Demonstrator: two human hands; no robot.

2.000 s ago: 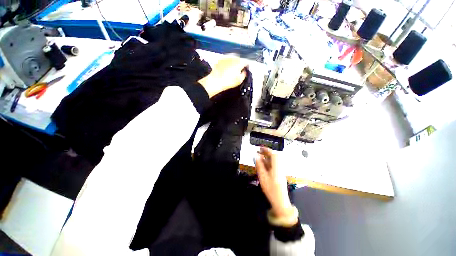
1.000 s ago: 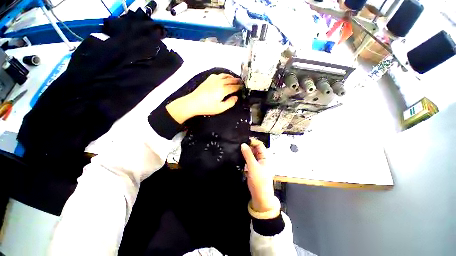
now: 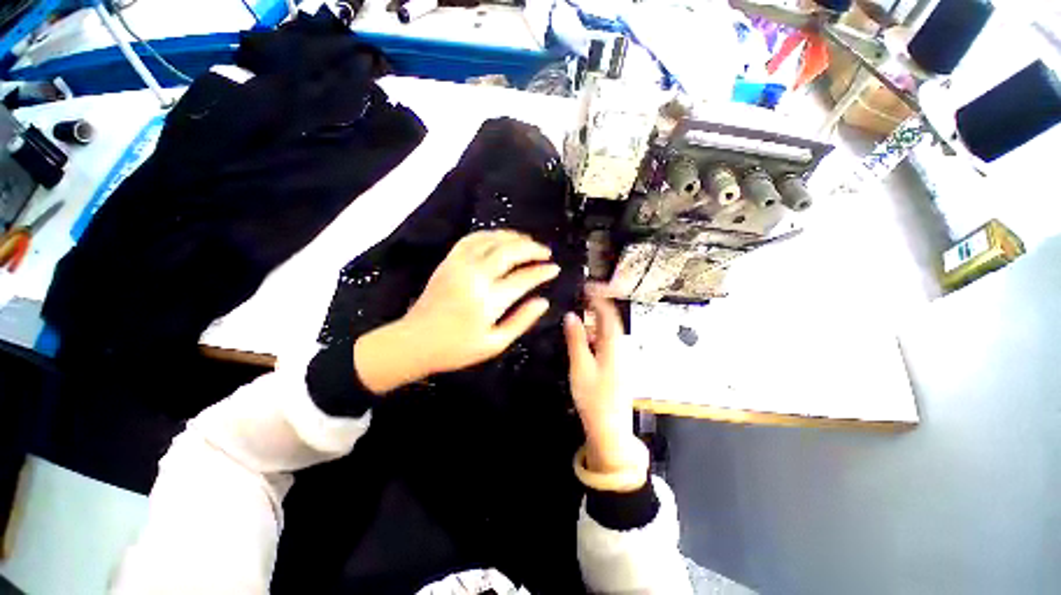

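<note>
The black patterned panel (image 3: 512, 186) lies on the table against the left side of the overlock machine (image 3: 698, 192) and hangs over the table's front edge. Small white dots show on it. My left hand (image 3: 465, 305) lies flat on the panel, fingers a little apart, pointing right. My right hand (image 3: 598, 360) is at the panel's right-hand edge just in front of the machine; its fingertips are blurred, and whether they pinch the cloth cannot be told. The needle area is mostly hidden.
A large black garment pile (image 3: 233, 186) lies on the table at left. Orange-handled scissors (image 3: 16, 246) are at far left. Black thread cones (image 3: 1010, 110) stand upper right. A yellow-green box (image 3: 981, 255) is at right. The wood-coloured table edge (image 3: 791, 417) runs along the front.
Since a second ago, more of the panel lies beyond my left hand, and that hand has moved nearer to me. My right hand has shifted slightly forward. Earlier, my left hand was farther forward and my right hand was off the cloth.
</note>
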